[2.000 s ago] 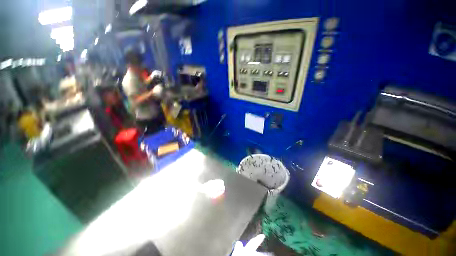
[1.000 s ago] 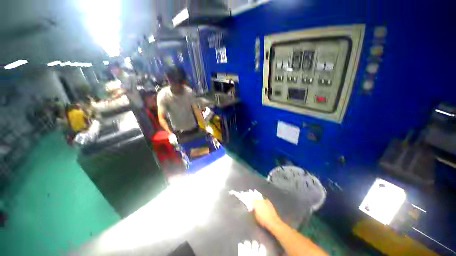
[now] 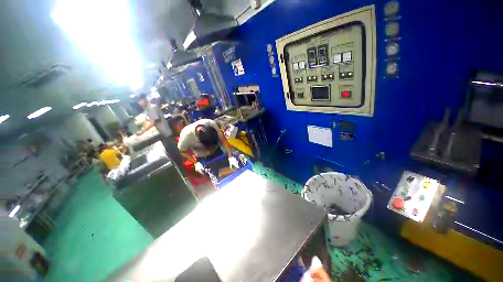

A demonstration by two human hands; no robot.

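The shiny metal bench (image 3: 265,220) lies in front of me, with strong glare on its surface. A dark flat sheet or part (image 3: 198,271) lies at its near edge, cut off by the bottom of the picture. My right hand (image 3: 315,271), as it seems, shows small and blurred at the bottom edge beside the bench's right side. It is mostly cut off, with a white patch and a bluish patch at it; whether it holds something is not clear. My left hand is not in view.
A white scrap bucket (image 3: 337,201) stands right of the bench. The press control box (image 3: 415,197) is beyond it, right. Black trimmings (image 3: 367,253) litter the green floor. A person (image 3: 204,140) bends over a blue bin (image 3: 234,177) at the bench's far end.
The gloved right hand has drawn back from the bench top to the bottom edge. The small white-and-red item no longer shows on the bench. The other person has bent down over the blue bin.
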